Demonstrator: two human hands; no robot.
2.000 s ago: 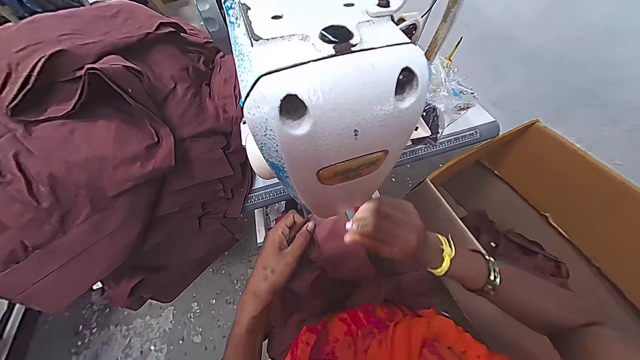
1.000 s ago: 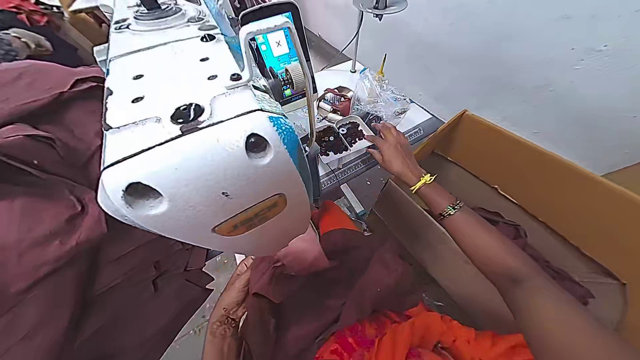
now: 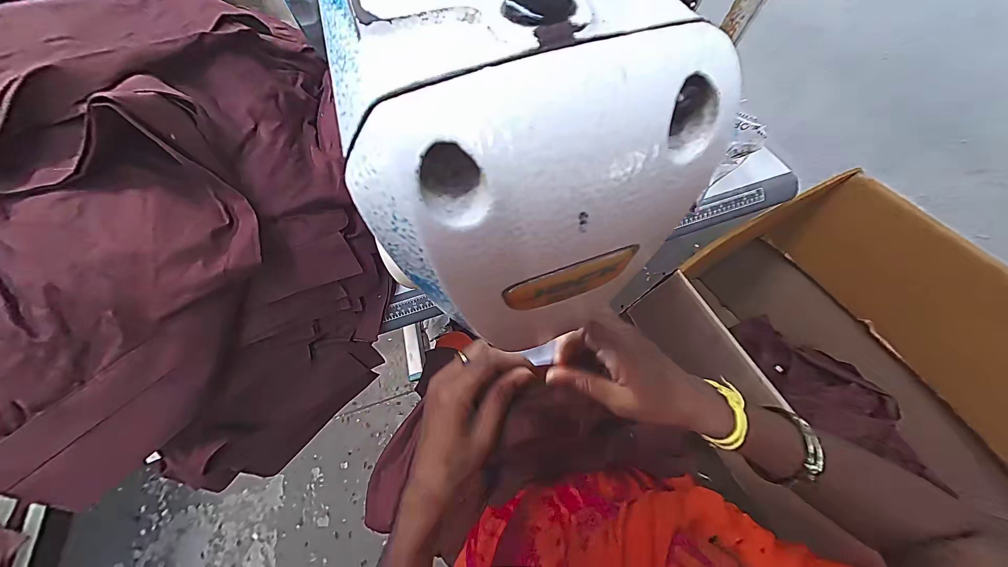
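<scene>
A white industrial sewing machine head (image 3: 543, 181) with an orange plate fills the upper middle and hides its needle area. Below its lower edge, my left hand (image 3: 472, 402) has its fingers bent on maroon fabric (image 3: 583, 425). Close by on the right, my right hand (image 3: 622, 374) has its thumb and index finger near the cloth's upper edge; whether something small is between them cannot be made out. The fabric hangs down over my lap, against orange and pink cloth.
Heaped maroon cut fabric (image 3: 157, 252) lies at the left. An open cardboard box (image 3: 890, 276) stands at the right with a maroon piece (image 3: 827, 386) inside. Behind the machine head, clear plastic wrapping (image 3: 744, 146) lies near a table edge with a printed scale (image 3: 724, 206).
My right hand has come back from the tray of small dark pieces beside the machine to the fabric by my left hand. The view has shifted considerably.
</scene>
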